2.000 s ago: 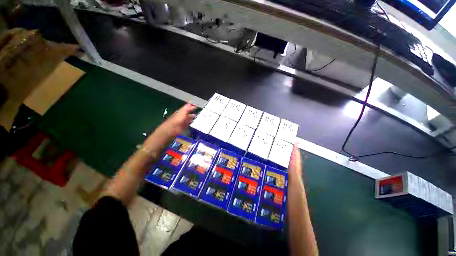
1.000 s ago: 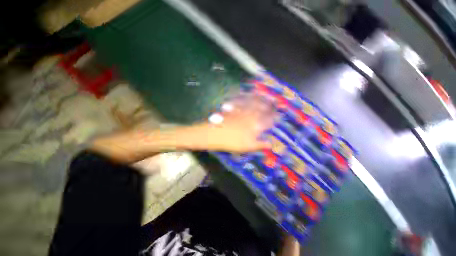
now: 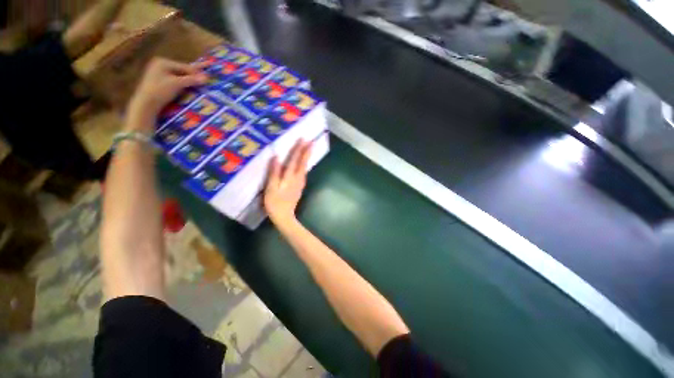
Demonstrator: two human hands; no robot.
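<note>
A tight block of blue product boxes (image 3: 247, 92) sits at the far left of the green bench (image 3: 384, 244), with red and yellow pictures facing up and white ends facing right. My left hand (image 3: 164, 83) is on the block's far left side, with its fingertips over the edge. My right hand (image 3: 287, 181) lies spread against the white ends on the near right side. The block is held between both hands. The undersides of the boxes are hidden, so I cannot tell if they touch the bench.
A brown shipping carton (image 3: 137, 40) stands beyond the block at the far left. Another person in dark clothing (image 3: 37, 96) is at the left edge. A pale rail (image 3: 473, 214) divides the bench from the black conveyor belt (image 3: 443, 125). A red object (image 3: 173, 215) is on the littered floor.
The block has moved left along the bench towards the carton, and its picture faces are now all up. My right hand has come into clear view on the white ends. The view has swung left.
</note>
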